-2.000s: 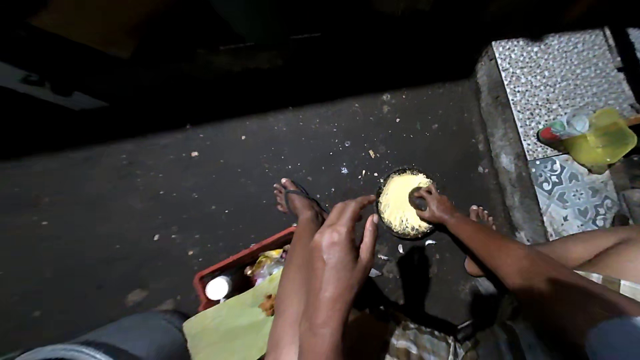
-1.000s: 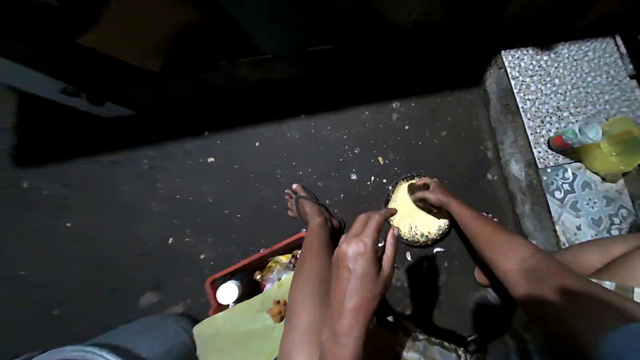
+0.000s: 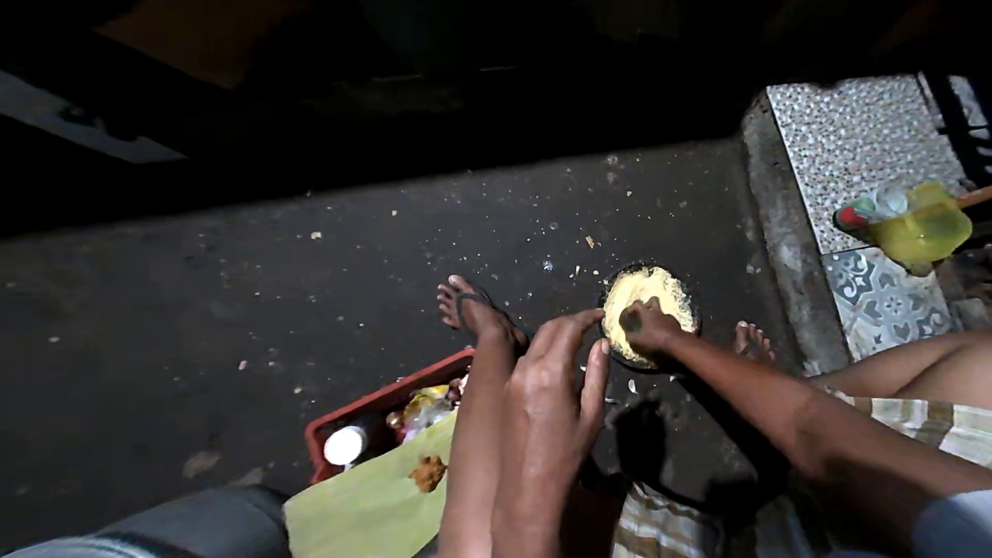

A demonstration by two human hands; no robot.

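Note:
A round dark mortar with pale yellow mash spread inside stands on the dark ground. My right hand is closed around a dark pestle, pressing into the mash left of the mortar's middle. Its handle is mostly hidden by the fingers. My left hand holds nothing; its fingers are apart, and one fingertip reaches the mortar's left rim.
A red plastic crate holds a white-topped container and small bags. A green sheet bearing a brown lump overlaps it. My sandalled foot is nearby. Right are a raised tiled ledge and a yellow-green plastic item.
My right hand has moved with the pestle from the mortar's upper part to left of its middle. My left hand has stayed beside the mortar's left rim.

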